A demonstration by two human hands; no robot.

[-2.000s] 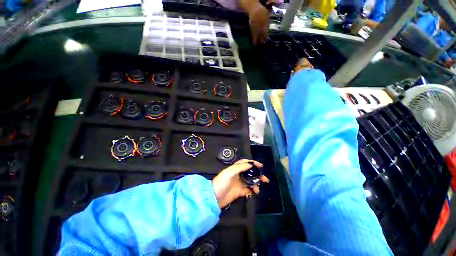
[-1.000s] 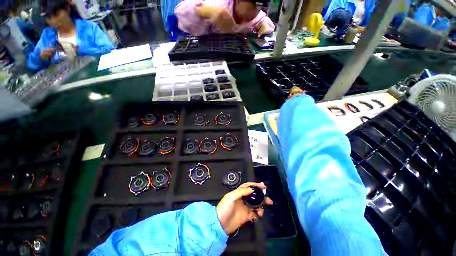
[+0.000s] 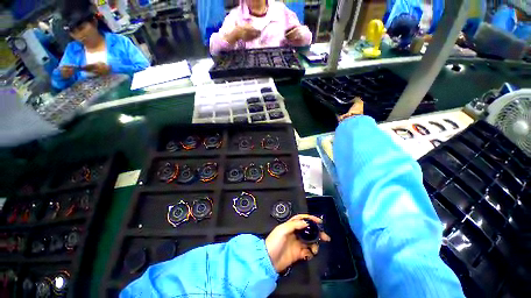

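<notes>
My left hand (image 3: 291, 243) holds a round glossy black unit (image 3: 308, 232) between thumb and fingers, above the right edge of the black foam tray (image 3: 152, 205). The tray's cells hold several round black units, many with orange edges, such as one with a silvery toothed rim (image 3: 244, 204). Plain dark discs (image 3: 135, 259) lie in a lower cell. My right arm reaches forward to a black tray (image 3: 372, 87); my right hand (image 3: 353, 109) is small and mostly hidden by the sleeve at its near edge, so its grip cannot be told.
A dark phone-like rectangle (image 3: 335, 244) lies right of the foam tray. A glossy blister tray (image 3: 480, 198) and a fan (image 3: 515, 119) are at right. A second foam tray (image 3: 87, 233) is at left. A white grid tray (image 3: 230, 105) and a slanted post (image 3: 428, 61) stand beyond. Two people sit across.
The view has tilted up and shifted, so the trays sit lower and the people opposite show more. My left hand still holds the black unit. My right arm stays stretched forward.
</notes>
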